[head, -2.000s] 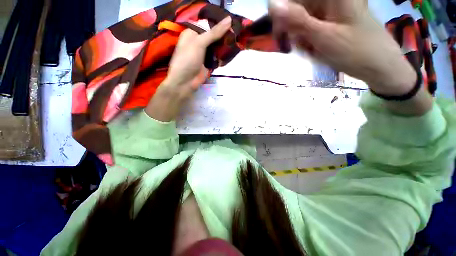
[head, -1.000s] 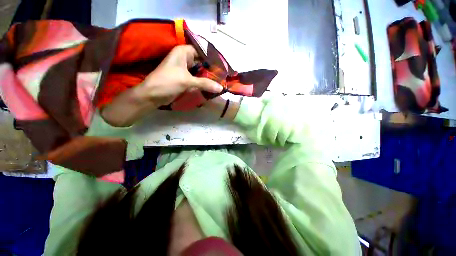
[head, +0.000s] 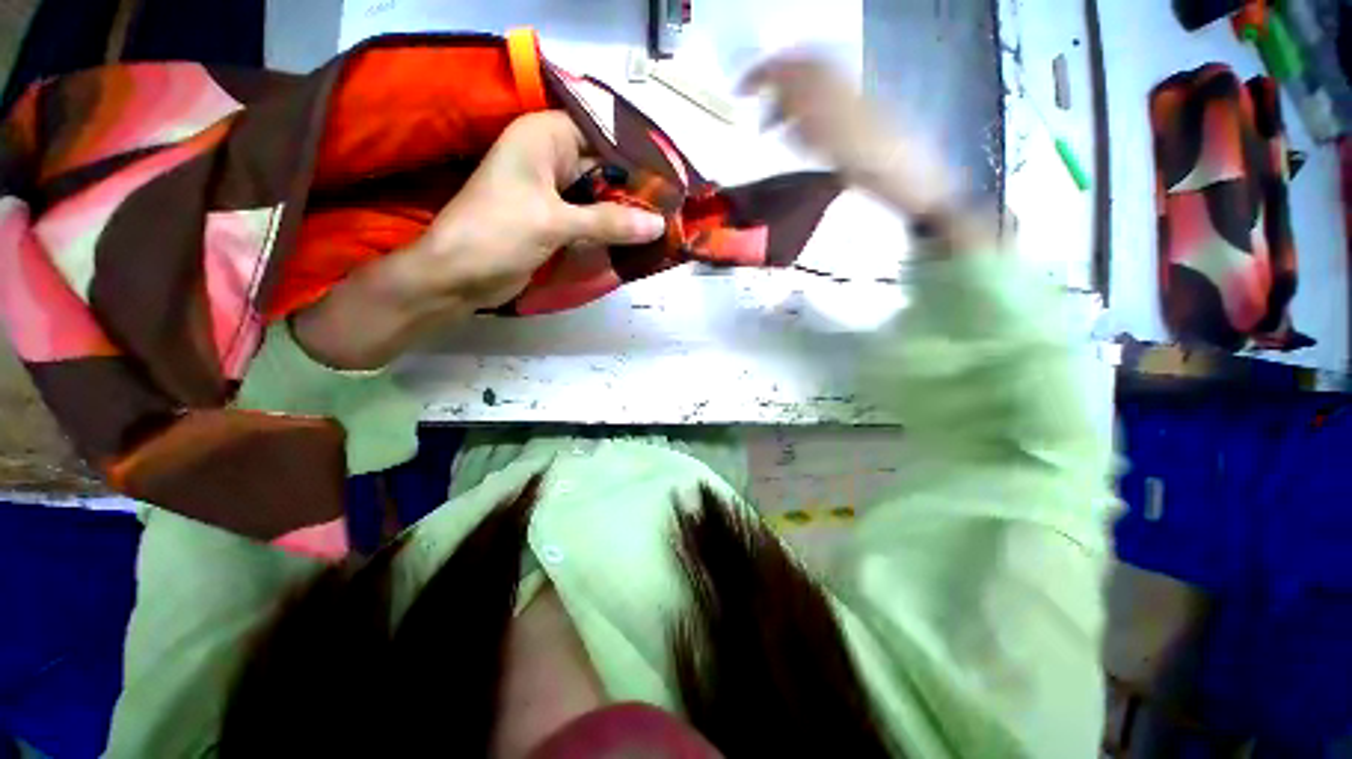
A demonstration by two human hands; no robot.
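The bag body (head: 163, 223), in swirl print of brown, pink, orange and cream, lies across the left of the view with its bright orange inside (head: 423, 111) showing. My left hand (head: 519, 215) is shut on the bag's gathered edge, thumb on top, with a small dark piece beside the fingers. A printed brown and pink end (head: 779, 215) sticks out to the right of the thumb. My right hand (head: 830, 111) is blurred, raised over the white work plate to the right of the bag; whether it holds anything cannot be told.
A folded bag in the same print (head: 1223, 208) lies on the side table at right. Green and orange items (head: 1283, 52) are at the top right. A small dark metal part (head: 670, 27) stands at the top. The white table's worn front edge (head: 623, 415) runs before me. Blue bins (head: 1231, 489) are at lower right.
My right hand has come out from beneath the bag's edge and moved up and right over the plate. My left hand keeps its hold on the bag, which has barely shifted.
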